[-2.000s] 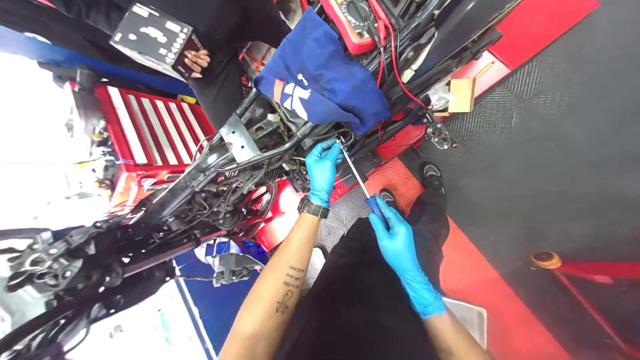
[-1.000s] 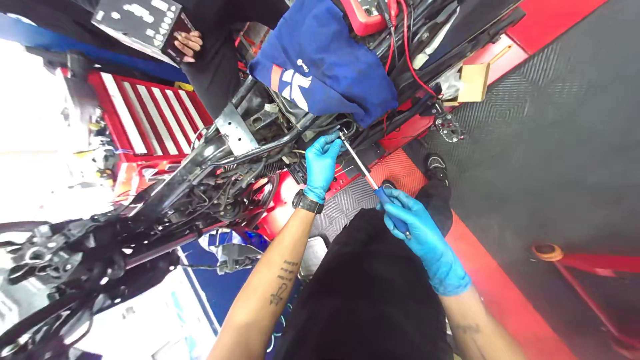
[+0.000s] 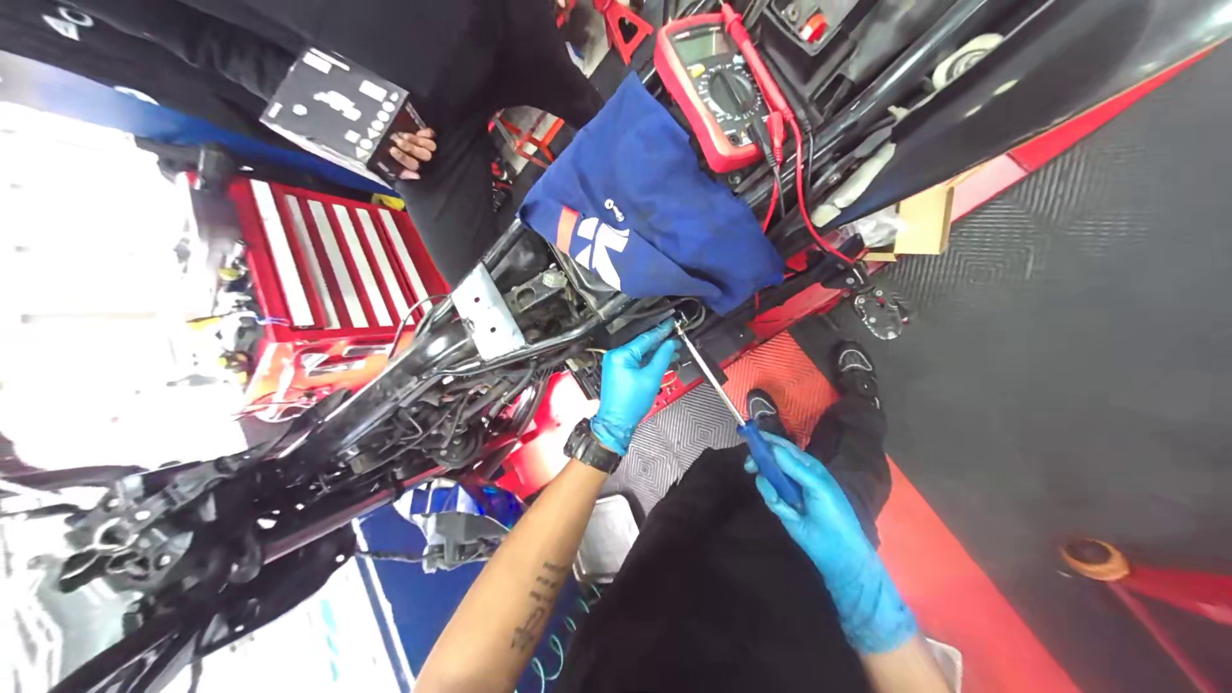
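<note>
My right hand (image 3: pixel 818 500), in a blue glove, grips the blue handle of a long screwdriver (image 3: pixel 714 383). The shaft points up and left, its tip beside the fingertips of my gloved left hand (image 3: pixel 633 380). Those fingers are at a small part by a black cable loop on the motorcycle frame (image 3: pixel 423 371); whether they pinch it I cannot tell. Just above lies a blue cloth (image 3: pixel 664 202) with white and orange print, draped over the frame. A red multimeter (image 3: pixel 724 91) with red and black leads rests beyond the cloth.
At the upper left a person's hand (image 3: pixel 412 152) holds a black-and-white box (image 3: pixel 337 111). A red tool chest (image 3: pixel 332 260) stands at the left. An open cardboard box (image 3: pixel 924 223) lies at the right. A red stand or jack handle (image 3: pixel 1165 585) reaches in at the lower right.
The screwdriver stays in my right hand with its tip at my left fingertips. My right hand's hold on the handle has shifted slightly.
</note>
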